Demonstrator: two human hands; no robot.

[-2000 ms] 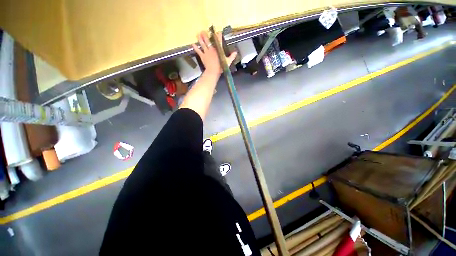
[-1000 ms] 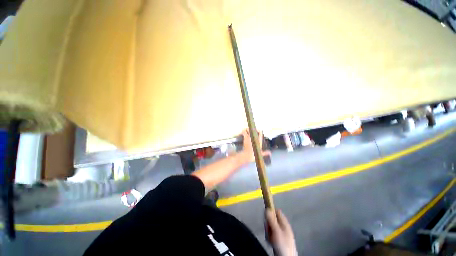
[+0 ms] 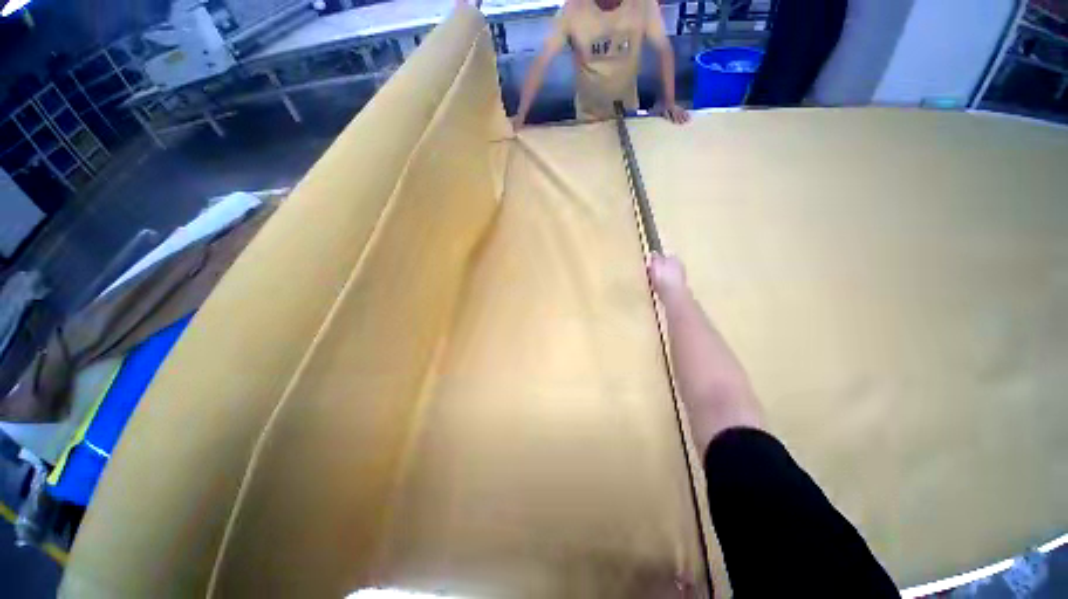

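Observation:
A yellow-tan fabric ply [image 3: 867, 304] covers the long table. A long, dark, narrow metal bar [image 3: 641, 193] lies across it, from the far edge to the bottom of the picture. My right hand [image 3: 665, 276] is closed on the bar beyond its middle, with the arm reaching in from the lower right. My left hand is not clearly seen; a small reddish patch beside the bar at the bottom edge is too blurred to name. Left of the bar the fabric has creases and rises to a thick tan fabric roll [image 3: 293, 269].
A person [image 3: 609, 53] stands at the far table edge, hands on either side of the bar's far end. A blue bin [image 3: 726, 76] is behind. Brown cloth [image 3: 152, 287] and a blue bundle [image 3: 129, 404] lie beyond the roll at left.
The view has swung from the floor and near edge to across the table. The bar now spans the fabric, and my right hand has moved from its near end to far along it.

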